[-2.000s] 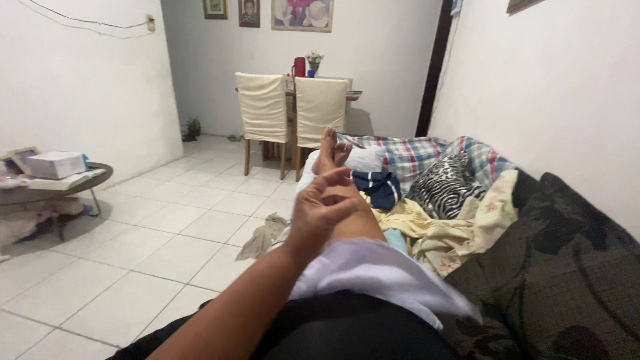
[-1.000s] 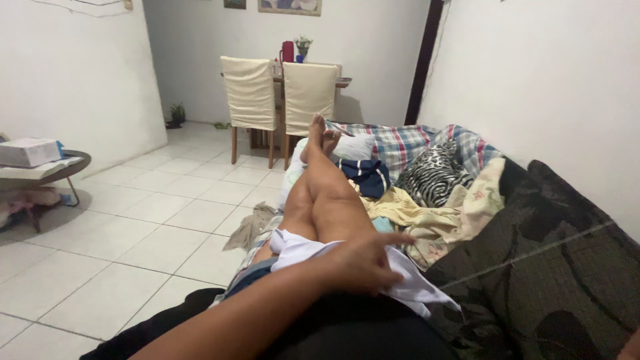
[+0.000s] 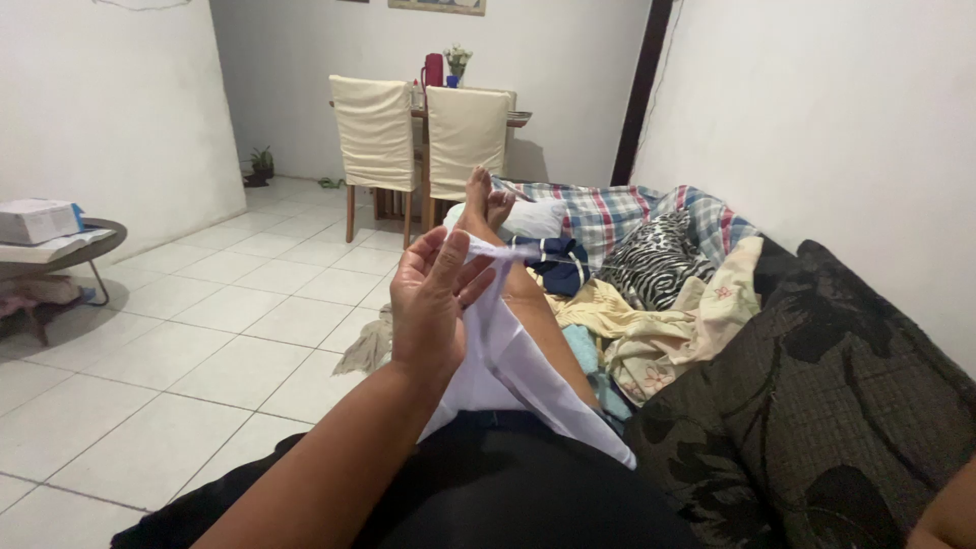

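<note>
My left hand (image 3: 431,305) is raised over my lap and pinches the top edge of a white cloth (image 3: 526,362) between thumb and fingers. The cloth hangs down across my thighs, one corner reaching my dark top. A thin pale thread (image 3: 579,261) seems to run rightward from the held edge; where it ends cannot be made out. Of my right side, only a blurred bit of hand or forearm (image 3: 945,507) shows at the lower right corner, over the dark patterned sofa; its fingers are hidden.
My outstretched legs rest on the sofa (image 3: 808,396). Beside them lie a zebra-print cushion (image 3: 656,259), a navy cloth (image 3: 560,267) and crumpled yellow fabric (image 3: 591,305). Two covered chairs (image 3: 374,133) stand at a table beyond. A round side table (image 3: 103,236) holds a box (image 3: 38,219) at left.
My left hand has risen from low over the lap and now holds up the white cloth's edge, which lay on my thighs a second ago. Part of my right side shows at the corner.
</note>
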